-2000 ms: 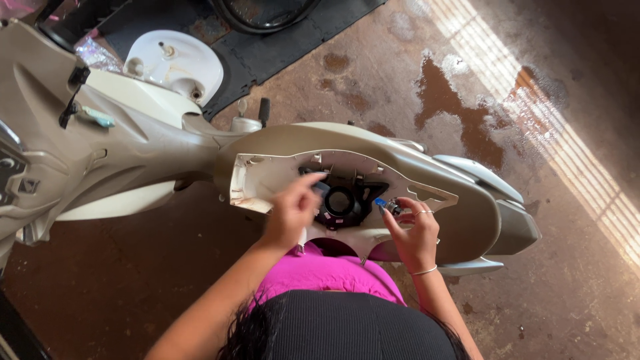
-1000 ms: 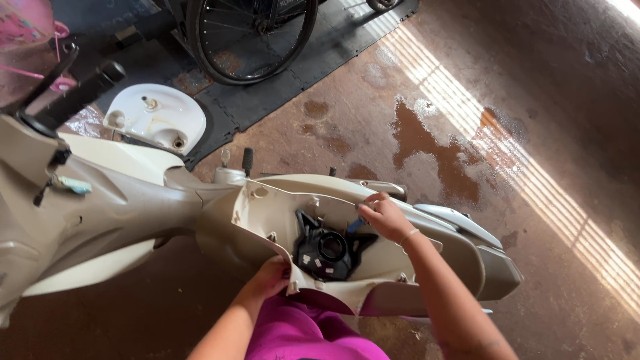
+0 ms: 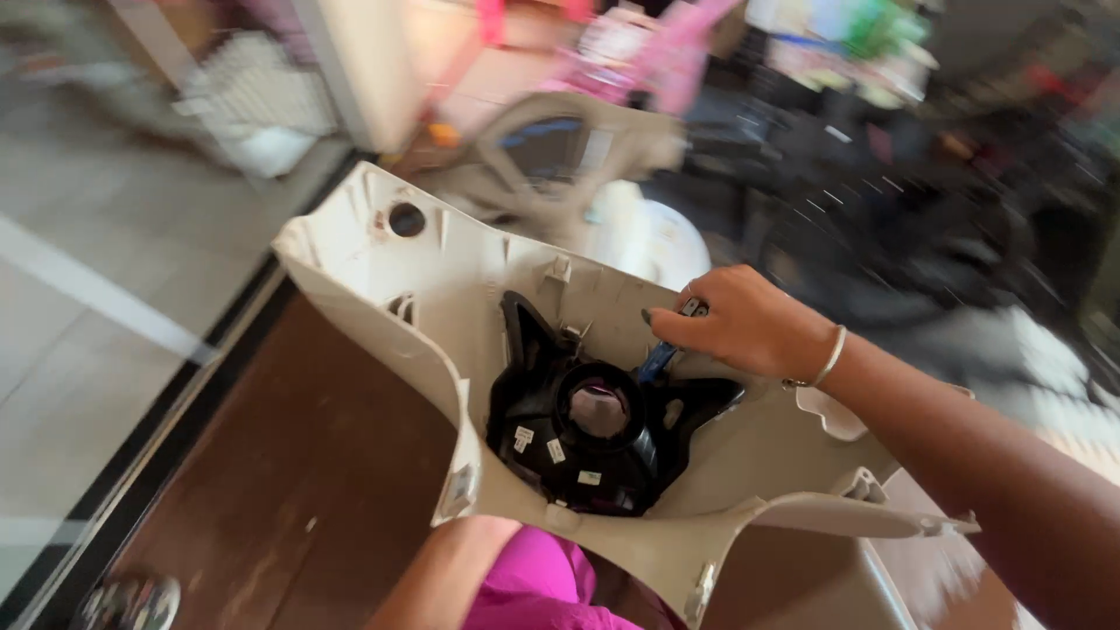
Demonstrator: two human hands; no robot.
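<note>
A cream plastic motorcycle fairing (image 3: 512,254) lies with its hollow inner side up over my lap. A black headlight housing (image 3: 560,420) with a round opening and small labels sits inside it. My right hand (image 3: 739,319) is at the far inner wall, its fingers closed around a small blue and metal tool (image 3: 658,360). The tool's blue end points down to the housing's upper right part; whether it touches cannot be told. My left forearm enters at the bottom and passes behind the fairing's near edge, which hides my left hand.
Behind the fairing stand a blurred beige motorcycle body (image 3: 569,149) and a white round part (image 3: 674,241). Pink things (image 3: 647,52) and dark, blurred objects lie farther back. A dark door track (image 3: 175,394) runs along the left, beside light floor tiles (image 3: 96,262).
The fairing, over the motorcycle's seat before, is now turned and away from it. My left hand, at the fairing's near edge one second ago, is now hidden. The view has swung strongly.
</note>
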